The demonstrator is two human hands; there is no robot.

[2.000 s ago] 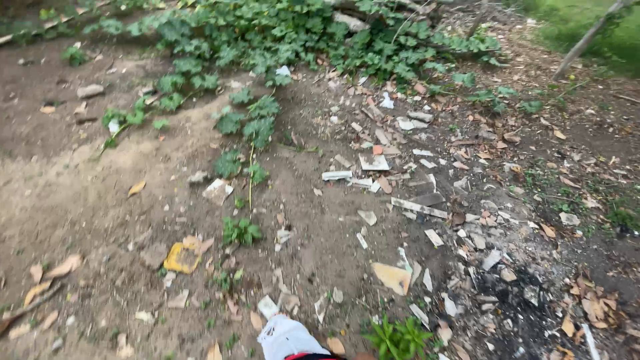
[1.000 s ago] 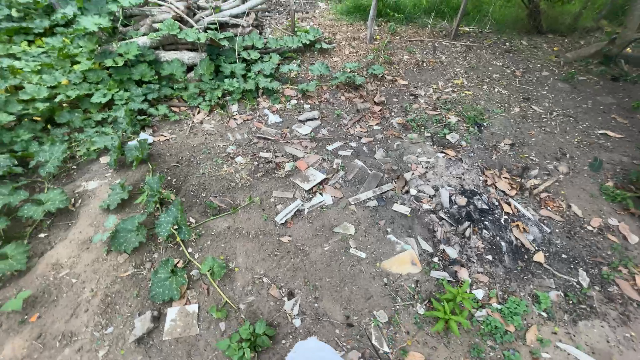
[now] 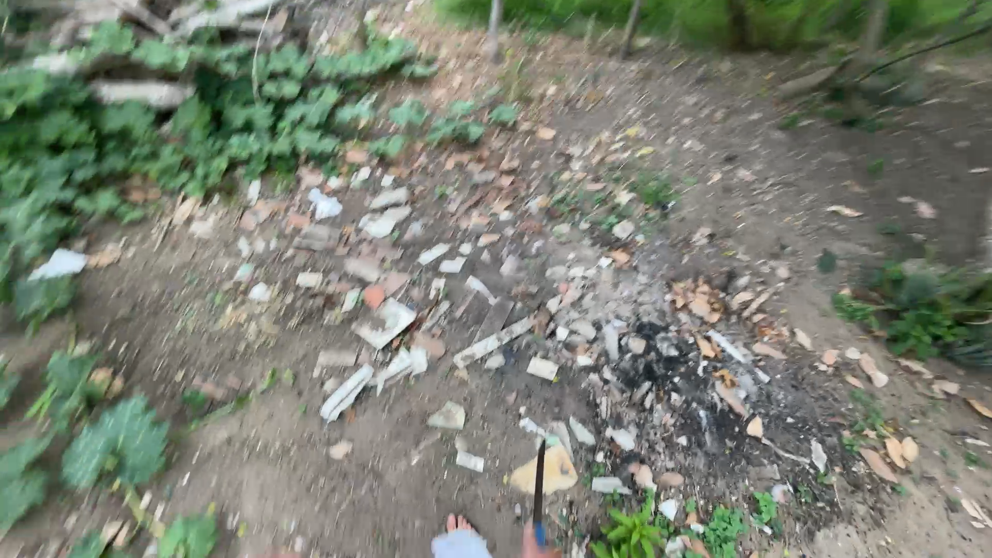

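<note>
At the bottom edge, right of centre, a small part of my right hand (image 3: 533, 541) shows around the blue handle of a knife (image 3: 539, 488). Its narrow dark blade points up and away from me, over a yellowish flat fragment (image 3: 559, 470) on the ground; whether they touch cannot be told. Just left of the hand, the toes of a bare foot (image 3: 458, 522) show beyond white cloth (image 3: 460, 544). My left hand cannot be made out; a blurred pinkish patch at the lower edge is too unclear to name.
Broken tile and rubble pieces (image 3: 387, 324) litter the soil ahead. A blackened ash patch (image 3: 659, 364) lies to the right. Leafy vines (image 3: 194, 132) and cut logs (image 3: 143, 93) are at upper left, thin trunks (image 3: 494, 31) at the back, a small green plant (image 3: 632, 531) near the knife.
The knife and part of my right hand have come into view at the bottom. The view has swung upward and to the right over the rubble.
</note>
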